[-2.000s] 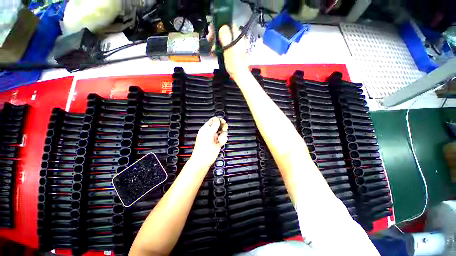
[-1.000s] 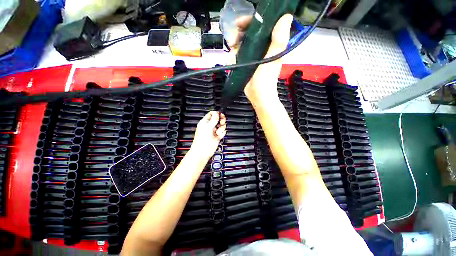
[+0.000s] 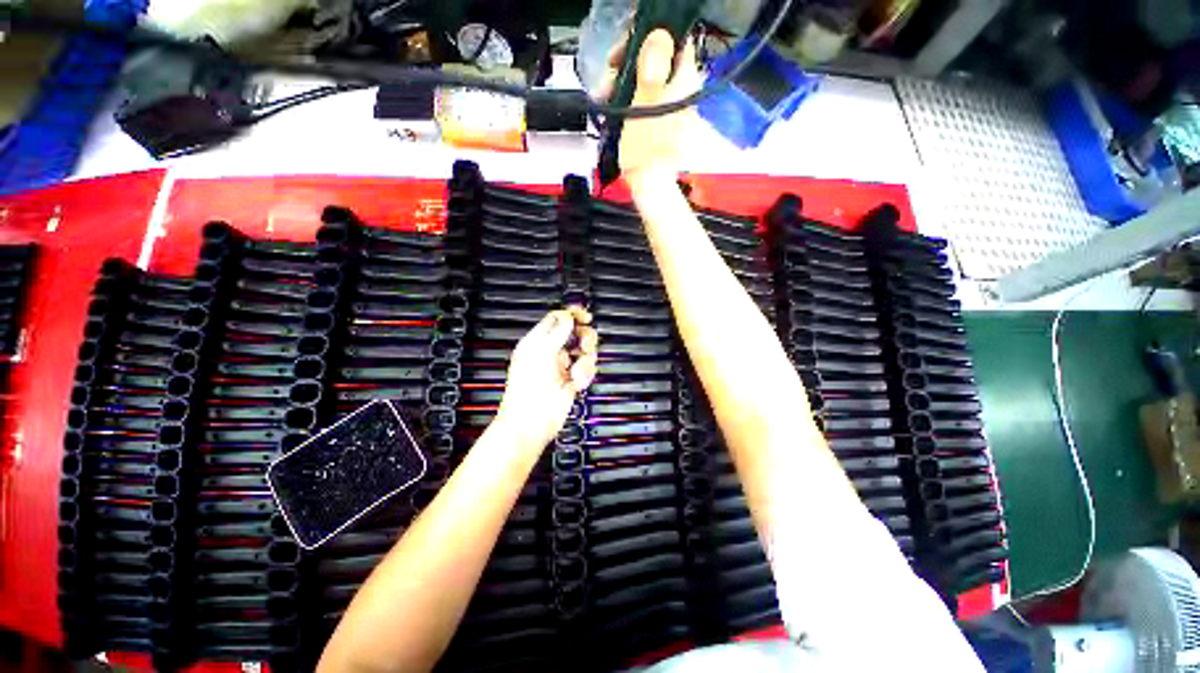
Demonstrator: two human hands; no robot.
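Observation:
Slim black plastic handles [image 3: 632,454] with ring-like ends lie side by side in long rows. My left hand [image 3: 553,362] is over a middle row, fingertips pinched together at a ring end; any screw in them is too small to tell. My right hand [image 3: 654,112] is at the back edge of the rows, closed around the dark green electric screwdriver [image 3: 634,86], nose pointing down, away from my left hand. The screw tray [image 3: 348,473], bright-rimmed and full of black specks, sits tilted on the rows at the left.
The black cord [image 3: 395,69] crosses the back. Behind the rows are a black box [image 3: 184,112], a yellow-orange item [image 3: 482,118] and a blue bin [image 3: 761,92]. A white fan [image 3: 1148,611] is at lower right. The red sheet [image 3: 290,200] shows around the rows.
The screwdriver was down at my left fingertips a second ago; my right hand has raised it and moved it back. The cord has moved towards the back. My left hand stays nearly in place.

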